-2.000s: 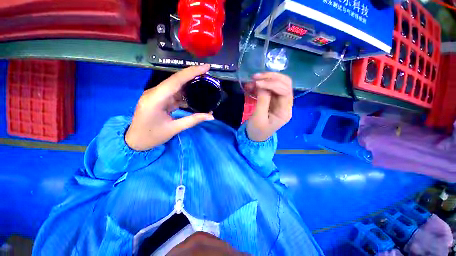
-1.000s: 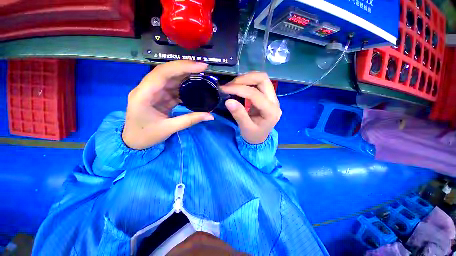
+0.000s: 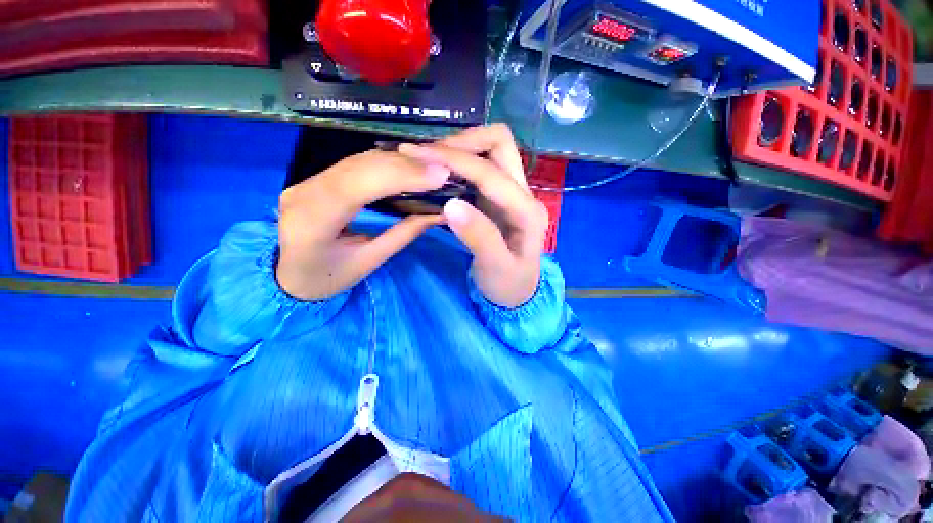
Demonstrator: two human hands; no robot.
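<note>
The round black watch case (image 3: 409,201) is between my two hands above my lap, just below the bench edge. It is tilted nearly edge-on and mostly hidden by fingers. My left hand (image 3: 348,220) holds it from the left, thumb below and fingers above. My right hand (image 3: 498,209) holds it from the right, thumb and fingers at its rim. The black test fixture (image 3: 394,100) with white lettering lies on the bench beyond my hands, under the red clamp handle (image 3: 374,39).
A blue and white leak tester (image 3: 665,36) stands right of the fixture, with a thin clear tube. The right red tray (image 3: 818,138) holds black units. Red trays (image 3: 123,36) lie at left; spare trays (image 3: 67,199) stand below. Green bench edge (image 3: 184,97); blue stool (image 3: 696,250); purple garment (image 3: 829,271).
My right hand has come from near the tube to the watch case and now grips it. The case has turned from face-up to nearly edge-on. The fixture sits slightly higher in view.
</note>
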